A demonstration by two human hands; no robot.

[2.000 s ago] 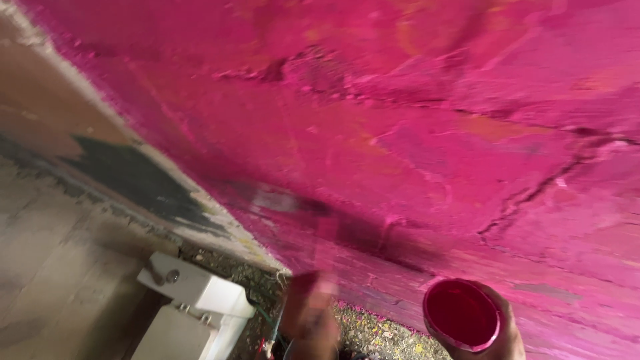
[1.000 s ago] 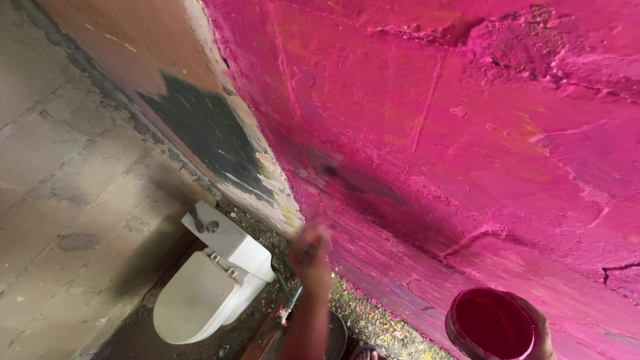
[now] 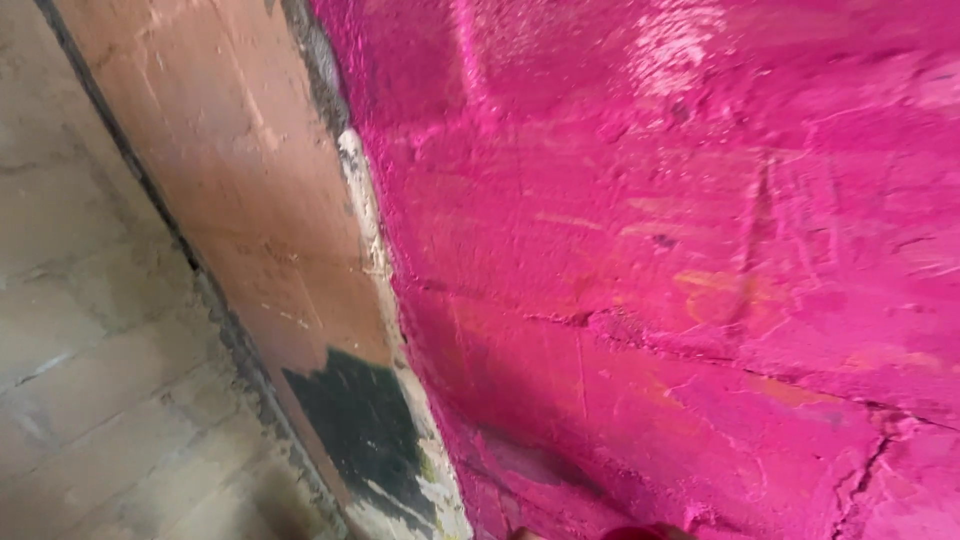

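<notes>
At the bottom edge, only the rim of a container of magenta paint (image 3: 636, 532) shows, with the fingertips of my right hand (image 3: 677, 532) against its right side. Left of it, a small bit of skin, seemingly my left hand (image 3: 528, 534), pokes into view; what it holds is hidden below the frame. Above both hands rises a rough wall (image 3: 600, 262) coated in wet-looking magenta paint, with orange and purple patches and cracks showing.
An adjoining strip of wall (image 3: 262, 187) is peach-brown with a dark green patch (image 3: 360, 420) low down. A pale, chipped edge (image 3: 379, 247) divides it from the magenta. Grey masonry blocks (image 3: 97, 360) fill the left side.
The view has shifted up the wall, so the toilet and floor have left the frame. Both hands and the container, plainer before, now show only as slivers at the bottom edge.
</notes>
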